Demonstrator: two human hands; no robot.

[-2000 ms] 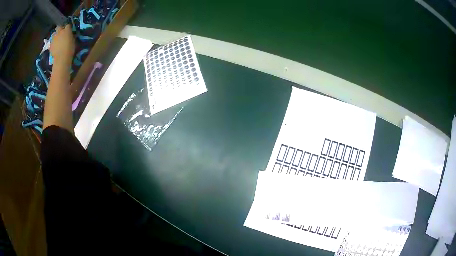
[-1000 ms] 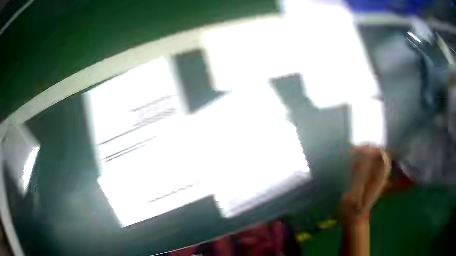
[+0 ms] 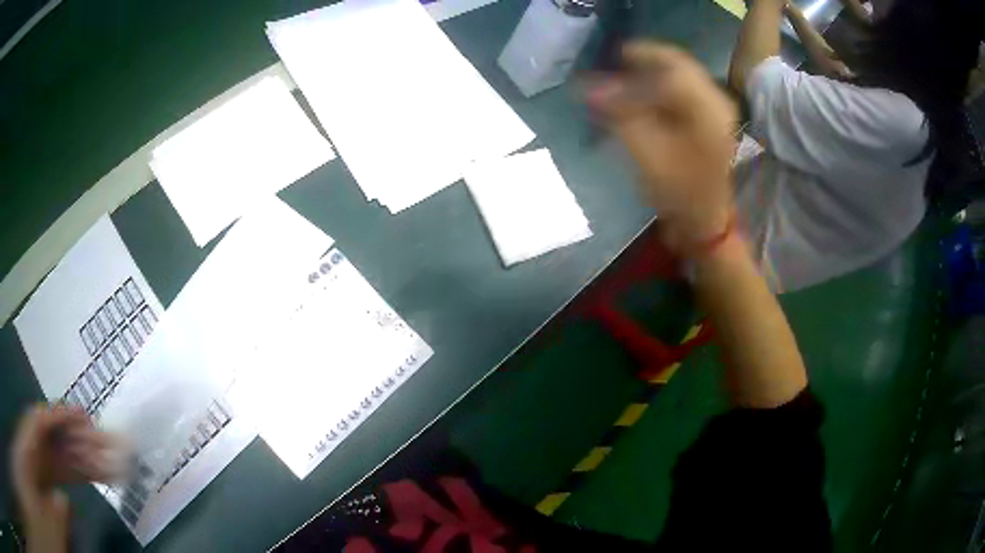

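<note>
My right hand (image 3: 675,140), with a red bracelet, is raised above the bench at upper right. It is blurred, and a dark blurred shape shows at its fingertips; its grip is unclear. My left hand (image 3: 67,454) is blurred at the lower left, over the edge of the sheets; I cannot tell if it holds anything. The frame-label sheet (image 3: 86,270) lies at left, partly under another white sheet (image 3: 205,313). The round-symbol sheet (image 3: 335,367) lies to their right.
Blank white papers (image 3: 389,97) lie at the back, with a smaller sheet (image 3: 243,151) left of them and a folded white paper or cloth (image 3: 529,205) at right. A white container (image 3: 548,45) stands behind. A person in a white shirt (image 3: 848,162) is at right. Yellow-black floor tape (image 3: 610,437) runs below.
The view has swung right from the device box, where my left hand was reaching two seconds ago. My right hand has risen from beside the small white paper. The neighbouring person now shows clearly.
</note>
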